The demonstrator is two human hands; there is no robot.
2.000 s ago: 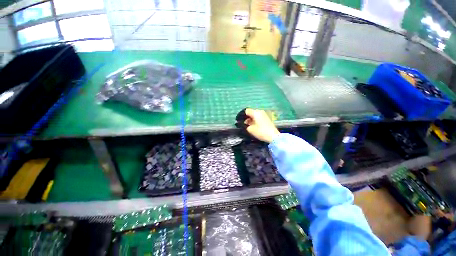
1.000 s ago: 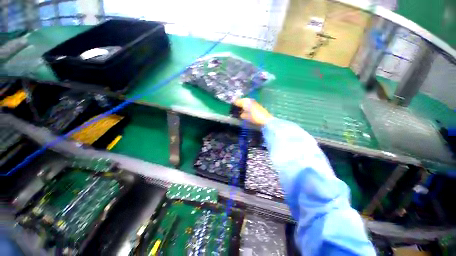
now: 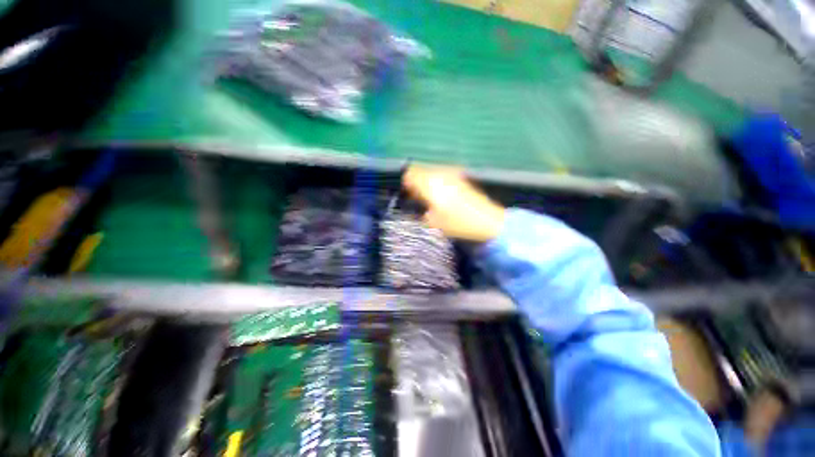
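Note:
My right hand [image 3: 447, 201], in a light blue sleeve, is blurred at the shelf's front edge, above the middle bin of small silver-white components [image 3: 416, 254]. Its fingertips look dark; whether they hold anything cannot be told. The bin of dark grey block components [image 3: 317, 236] is to its left. My left hand is not in view. A green circuit board [image 3: 286, 393] with silver-white parts lies on the line below.
A bag of components [image 3: 313, 58] lies on the green upper shelf. A blue cord [image 3: 357, 241] hangs across the view. Crinkled clear film [image 3: 429, 370] lies right of the board. A blue bin [image 3: 777, 161] and another person's hand [image 3: 766, 415] are at the right.
The view has swung left, then back right and lower. My right hand has moved from the upper shelf's edge, past the bag, to above the middle bin.

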